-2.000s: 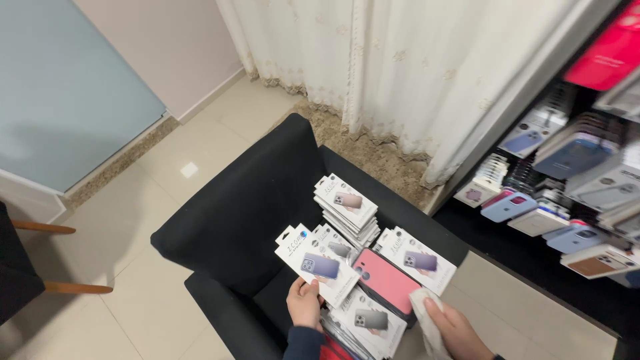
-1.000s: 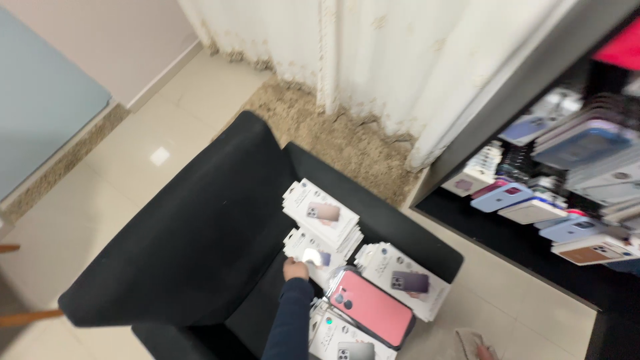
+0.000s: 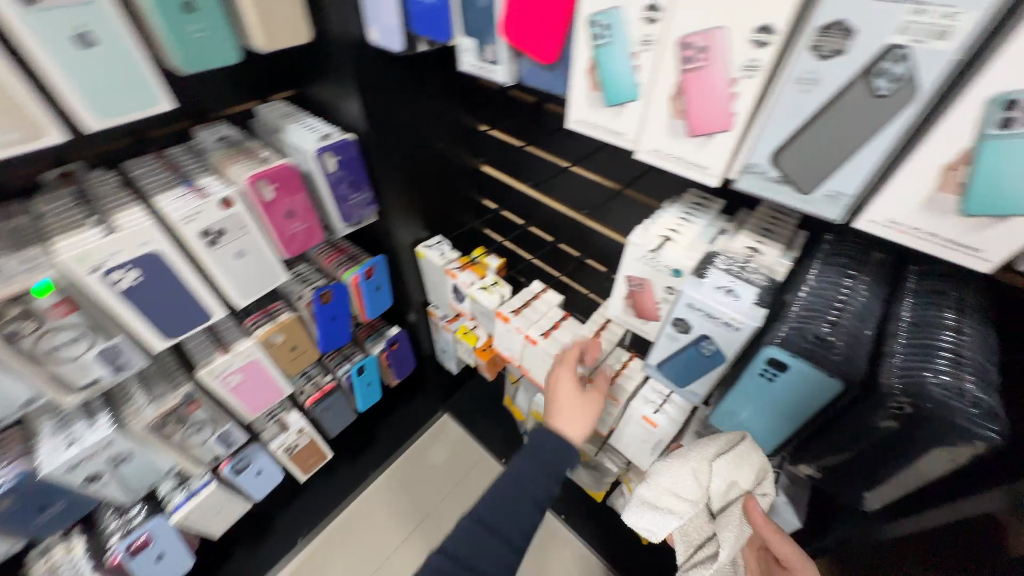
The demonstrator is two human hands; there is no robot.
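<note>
My left hand (image 3: 576,392), in a dark sleeve, reaches to the hanging rows of small white-and-orange boxes (image 3: 532,324); its fingers are near a metal display hook (image 3: 612,352), and blur hides whether they touch it. At the lower right my right hand (image 3: 772,540) holds a crumpled off-white cloth (image 3: 708,496). Just above the cloth hangs a teal phone case (image 3: 772,396) at the front of a row. Left of that case is a boxed phone case with a blue case pictured on it (image 3: 704,344).
Packaged phone cases (image 3: 160,292) hang in rows on the left wall. Large boxed cases (image 3: 848,104) hang across the upper right. Black slatwall (image 3: 544,184) with bare strips shows in the middle. Dark clear-packed cases (image 3: 936,368) fill the right. Pale floor tiles (image 3: 416,504) lie below.
The view has swung from the black armchair with its boxed cases to the display wall. My left hand was at those boxes and is now raised at the hanging goods.
</note>
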